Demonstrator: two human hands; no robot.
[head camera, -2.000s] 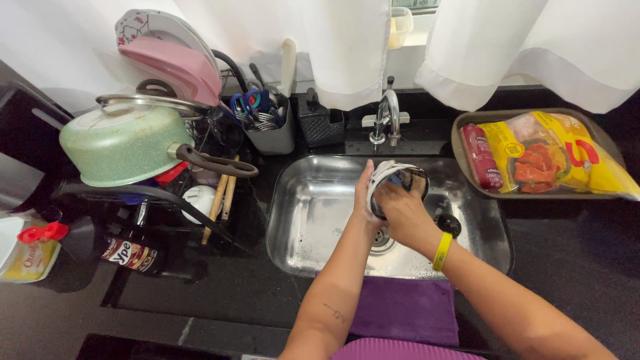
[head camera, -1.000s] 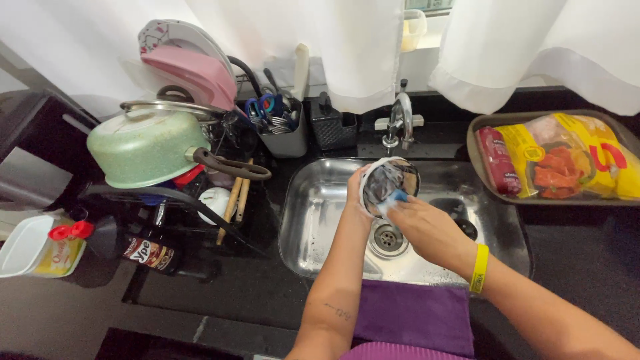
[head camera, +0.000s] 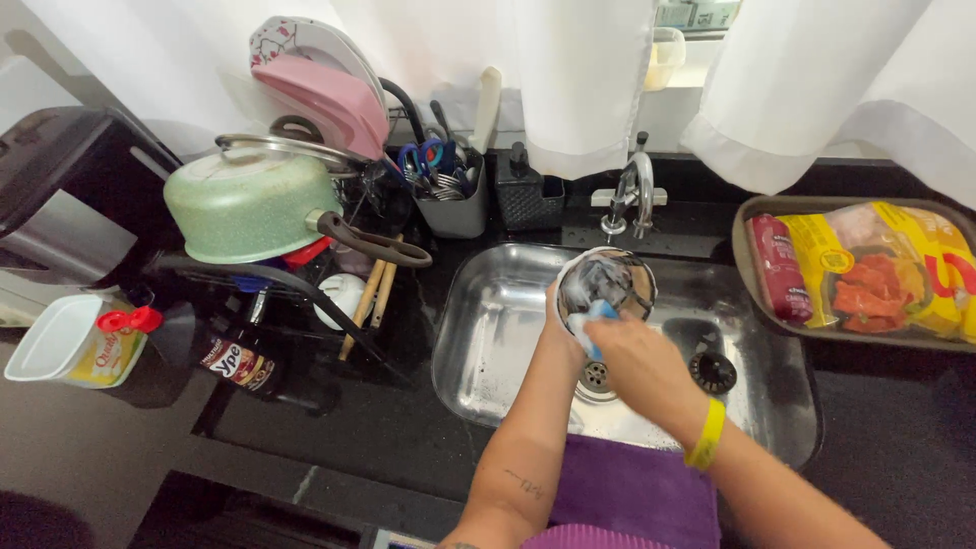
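Observation:
My left hand (head camera: 560, 328) holds a round metal bowl (head camera: 637, 278) tilted above the stainless steel sink (head camera: 476, 335), its inside coated with suds; most of the fingers are hidden behind it. In my right hand (head camera: 637, 354) is a blue and white sponge (head camera: 595, 324), pressed against the bowl's lower rim and inside. The chrome faucet (head camera: 637, 191) stands behind the bowl. Below the hands lies the drain (head camera: 596, 381), with a black strainer (head camera: 713, 372) to its right in the sink. A purple cloth (head camera: 633, 492) hangs over the sink's front edge.
Left of the sink, a dish rack (head camera: 305, 286) bears a green pot (head camera: 248, 206) and a pink dish (head camera: 328, 103). Behind are a cutlery holder (head camera: 457, 213) and a black dispenser (head camera: 526, 194). A dark bottle (head camera: 244, 366) lies near a plastic tub (head camera: 57, 343). At right, a baking pan (head camera: 751, 282) holds packaged food.
The bowl's inside has turned more into view since the first frame. My right hand has moved from inside the bowl to its lower rim, and the sponge now shows.

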